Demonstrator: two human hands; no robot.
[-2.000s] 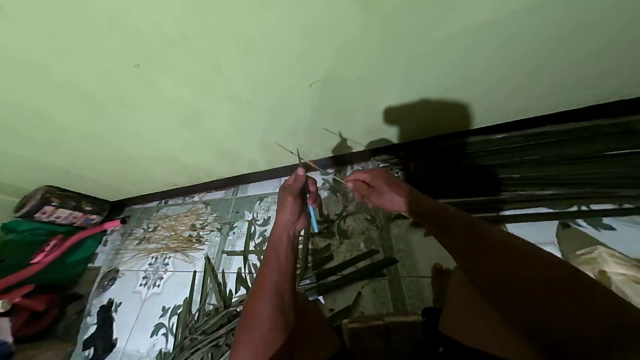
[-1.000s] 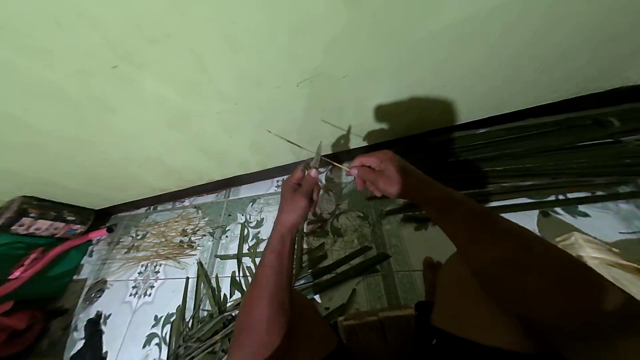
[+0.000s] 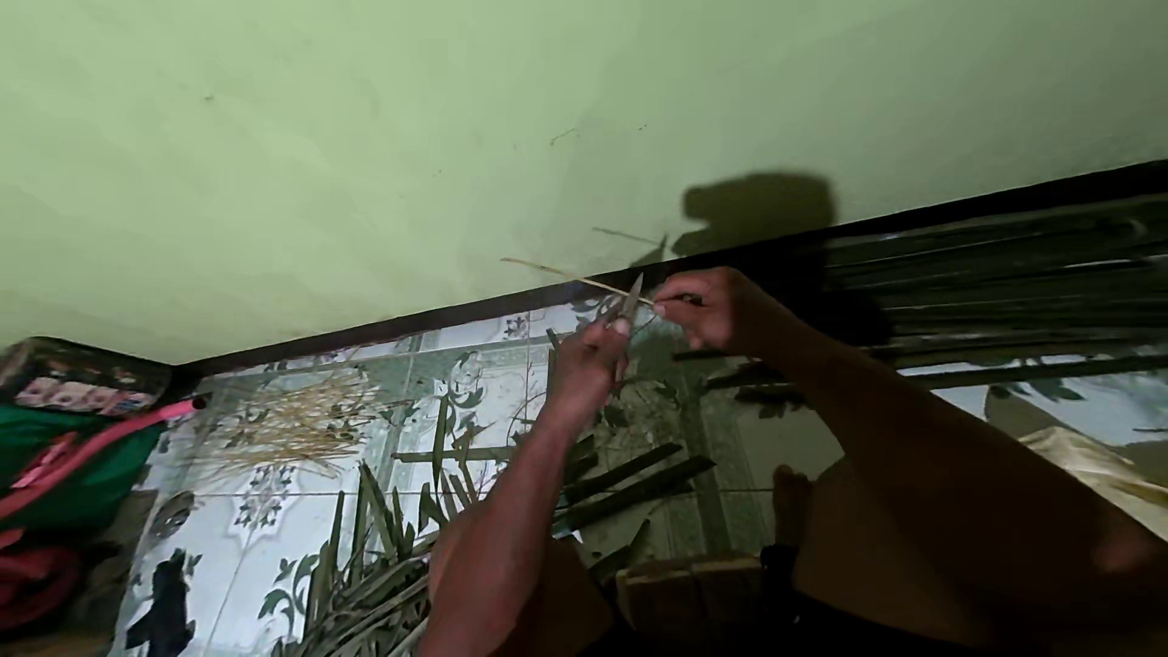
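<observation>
My left hand (image 3: 598, 351) is closed around a knife, and its pointed blade (image 3: 634, 297) sticks up past the thumb. The handle is hidden by the fingers. My right hand (image 3: 698, 306) pinches one end of a thin, pale stick (image 3: 566, 274) that slants up to the left, across the blade and in front of the green wall. Below my left forearm lies a heap of dark green leaf strips (image 3: 365, 593). Many thin, pale sticks (image 3: 301, 420) are spread over the tiled floor at the left.
Long dark strips (image 3: 1022, 283) lie along the wall's base at the right. A patterned box (image 3: 87, 379), a green bag (image 3: 91, 474) and a pink strap-like thing (image 3: 100, 443) stand at the far left. Pale cloth-like material (image 3: 1095, 465) lies at the right, a wooden block (image 3: 689, 593) at the bottom.
The stick now reaches farther out to the left of the blade than two seconds ago. The knife's light blue handle, seen in the oldest frame, is hidden now.
</observation>
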